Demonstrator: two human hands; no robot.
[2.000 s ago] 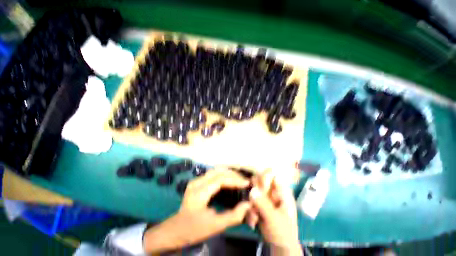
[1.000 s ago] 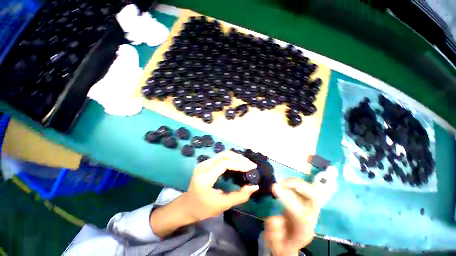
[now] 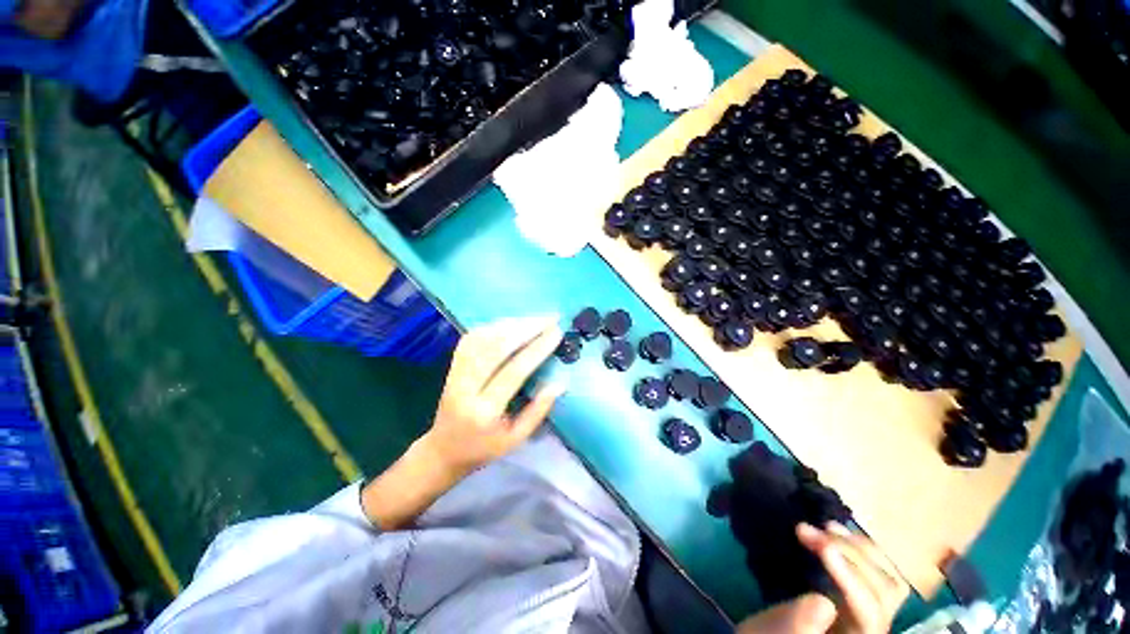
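My left hand is left of several black knobs on the green bench. Its thumb and fingers are apart, with fingertips beside the leftmost knob; nothing shows held. My right hand is at the bottom edge, partly cut off. Its thumb and fingers are apart at the dark pile of discs, and no held thing shows. Rows of glossy black knobs stand on the tan cardboard sheet. A white piece, perhaps the glue bottle, is cut off at the bottom edge.
A black bin full of loose knobs is at the upper left, with white tissues beside it. A dark strip lies at the sheet's near corner. A clear bag with discs is at right. A blue crate stands beside the bench.
The view has turned, showing more bin and floor. My left hand has let go of the knob it held and moved left to the loose knobs. My right hand has moved to the disc pile.
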